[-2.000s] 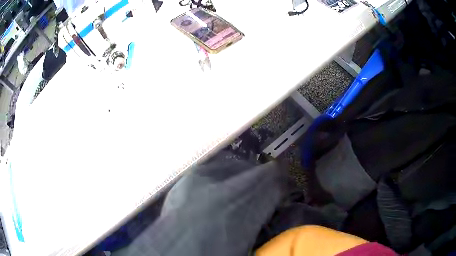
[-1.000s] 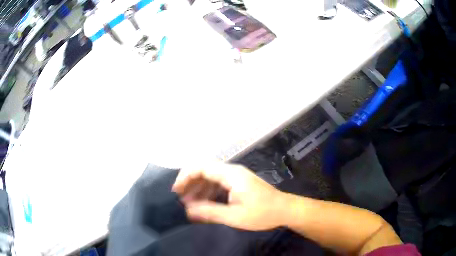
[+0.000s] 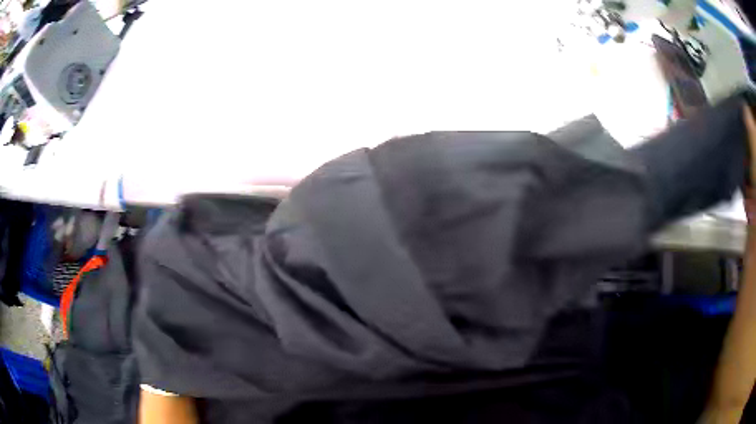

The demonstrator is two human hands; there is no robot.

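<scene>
A plain dark grey garment piece (image 3: 464, 248) is spread over the lap and the front edge of the white table (image 3: 331, 91). It runs from the lower left to the upper right. My right hand (image 3: 750, 137) is at the right rim, mostly cut off, against the raised dark end of the cloth; its fingers are hard to make out. My left forearm (image 3: 166, 407) shows at the bottom left, and the cloth hides the left hand. The needle area (image 3: 613, 31) is at the top right, with a smartphone (image 3: 681, 74) beside it, partly behind the cloth.
A grey machine part with a round disc (image 3: 76, 81) stands at the upper left. Below the table at left are blue crates (image 3: 37, 257), an orange-red strip (image 3: 76, 290) and dark garments (image 3: 95, 356). A blue edge (image 3: 705, 305) shows under the table at right.
The view has swung left and straightened. The dark garment piece now covers much more of the lap and table edge. My right hand has moved to the far right rim; my left forearm has appeared.
</scene>
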